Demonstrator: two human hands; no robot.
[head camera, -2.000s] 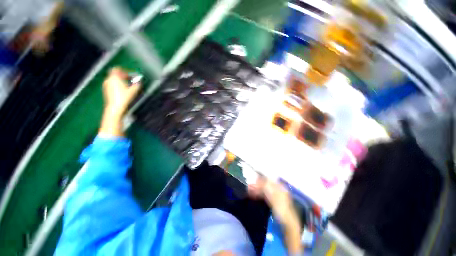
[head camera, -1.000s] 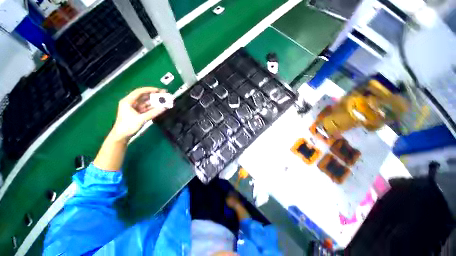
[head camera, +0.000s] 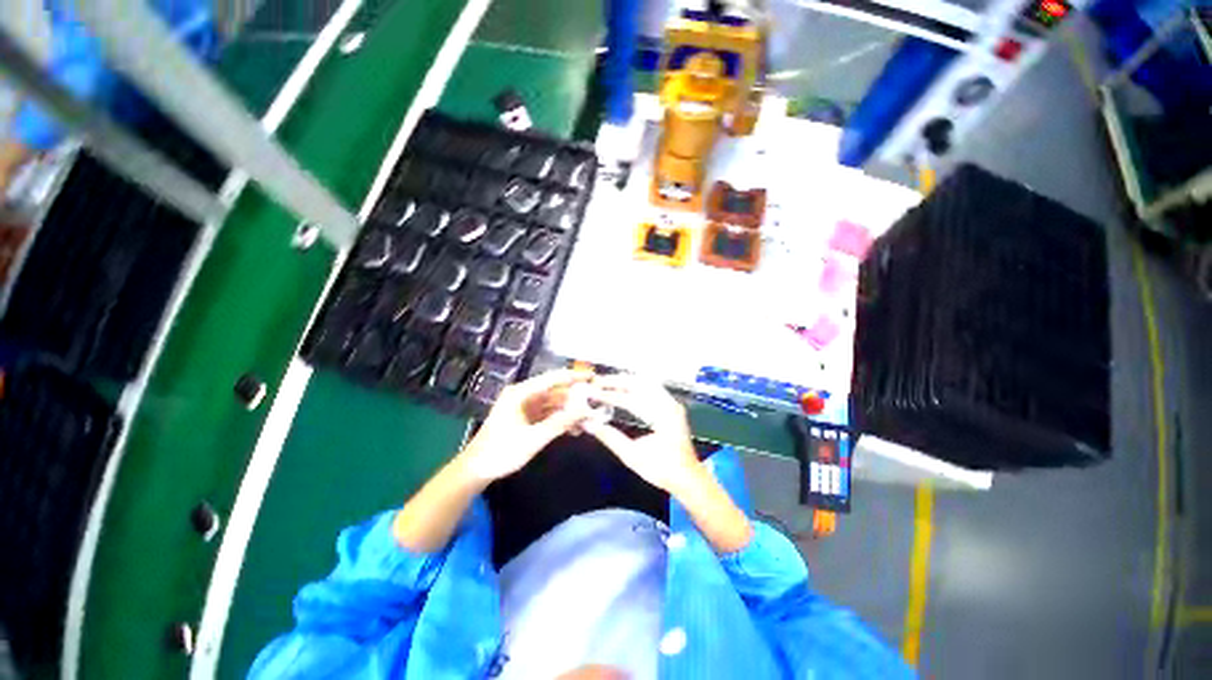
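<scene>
My left hand (head camera: 525, 423) and my right hand (head camera: 647, 428) meet in front of my body at the bench's near edge. Their fingertips hold a small pale-faced housing (head camera: 597, 411) between them; the fingers cover most of it. The black blister tray (head camera: 382, 298) lies to the left on the green surface, with housings in many pockets. Orange-brown nests (head camera: 731, 246) and a lighter orange-yellow nest (head camera: 662, 245) stand on the white-covered bench (head camera: 638, 319) under the gold-orange press head (head camera: 694, 113).
The green conveyor (head camera: 219, 445) with spaced housings runs along the left. A tall black stack of trays (head camera: 990, 319) stands at right. Pink pieces (head camera: 848, 239), a red button (head camera: 812, 401) and a keypad device (head camera: 827, 468) are near it. Blue press posts (head camera: 897, 96) rise behind.
My left hand has moved from above the conveyor, with the housing, to the front of my body. My right hand has come up to meet it. The view has turned right.
</scene>
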